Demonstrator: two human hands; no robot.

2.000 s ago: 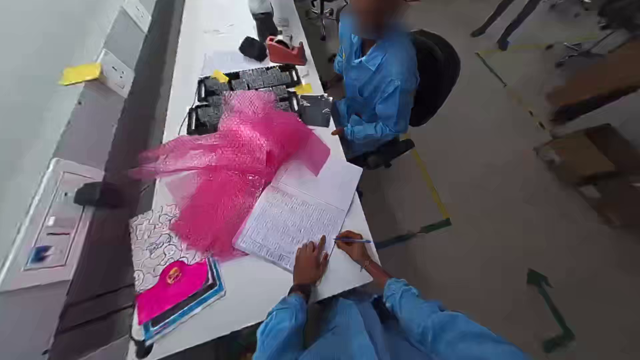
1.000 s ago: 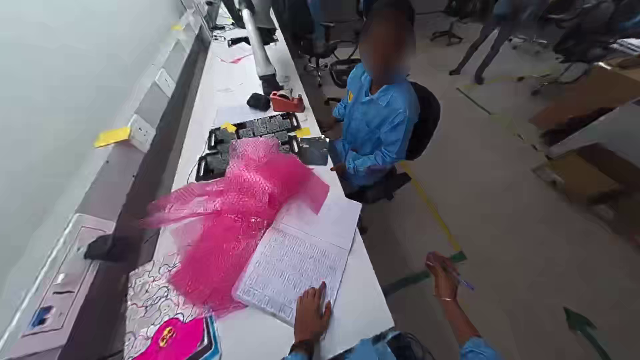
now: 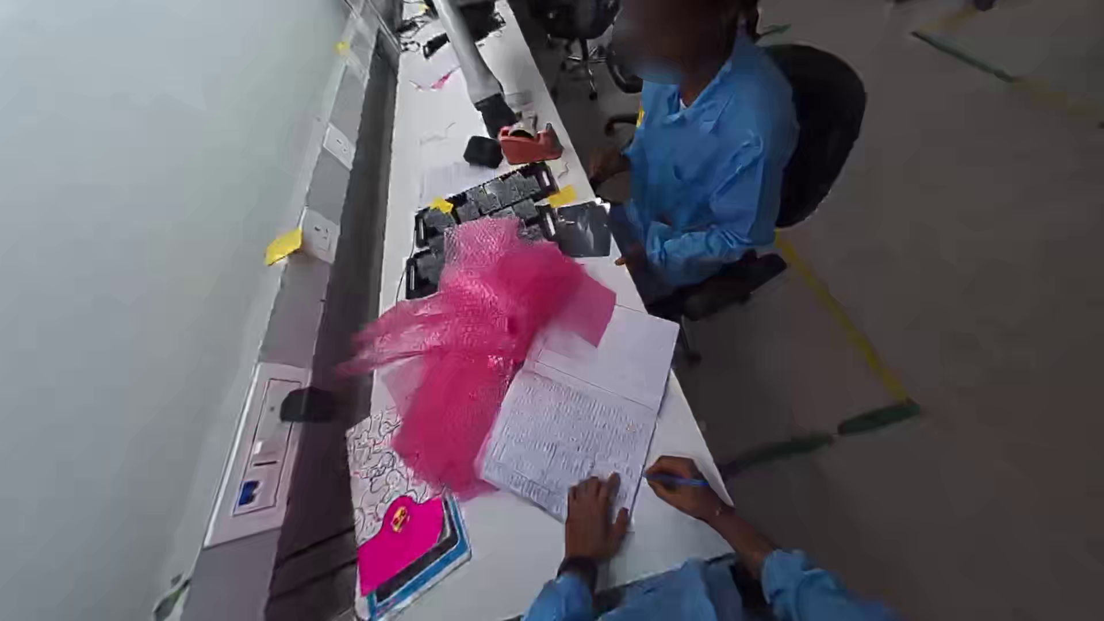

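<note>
An open notebook with handwriting on its lower page lies on the white table. My left hand rests flat on the lower edge of that page, fingers spread a little. A blue pen is held in my right hand, its tip at the page's right edge. Pink bubble wrap lies crumpled over the notebook's upper left part. Left of my hands, a bright pink item sits on a stack of blue and black-edged books, beside a patterned sheet.
Black trays stand behind the bubble wrap, near a dark square pouch. Beyond are a red tape dispenser and a black object. A person in a blue coat sits at the table's right edge. Wall sockets line the left.
My right hand, out over the floor with the pen one second ago, is back at the notebook's right edge. My left hand has stayed on the page.
</note>
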